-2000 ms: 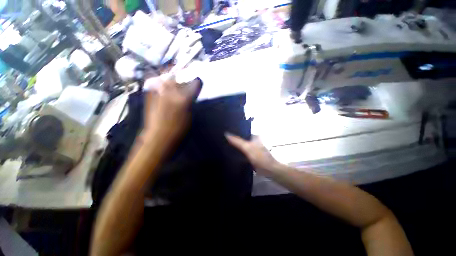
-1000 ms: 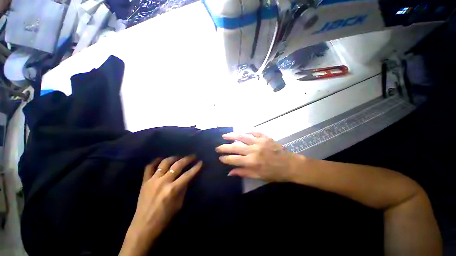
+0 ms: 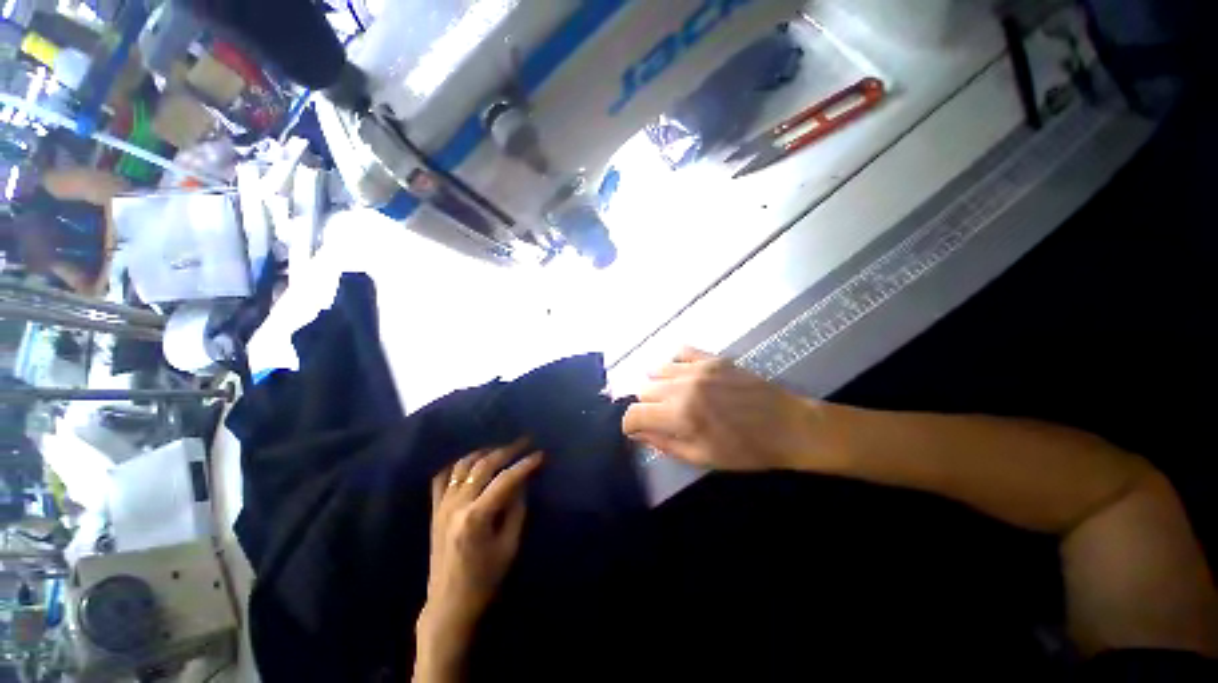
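A dark navy or black garment piece [image 3: 361, 494] lies over the front of the white table and runs down towards my lap. My left hand [image 3: 484, 520] rests on the cloth with its fingers bent; whether it grips a fold cannot be told. My right hand [image 3: 708, 411] is at the cloth's right edge, fingers curled, pinching the edge near the table's front. The white sewing machine head [image 3: 534, 80] with a blue stripe stands beyond the cloth, its needle area [image 3: 568, 240] brightly lit.
Red-orange thread snips [image 3: 822, 123] lie under the machine arm beside a plastic bag [image 3: 728, 100]. A printed ruler scale [image 3: 855, 304] runs along the front edge. White papers [image 3: 180, 250] and another machine [image 3: 147, 600] are at the left. Part of another person [image 3: 78, 220] shows at the upper left.
The view has tilted. The cloth, earlier bunched under my raised left hand, now lies spread lower. My right hand's fingers, spread on the cloth a second ago, have curled at its edge.
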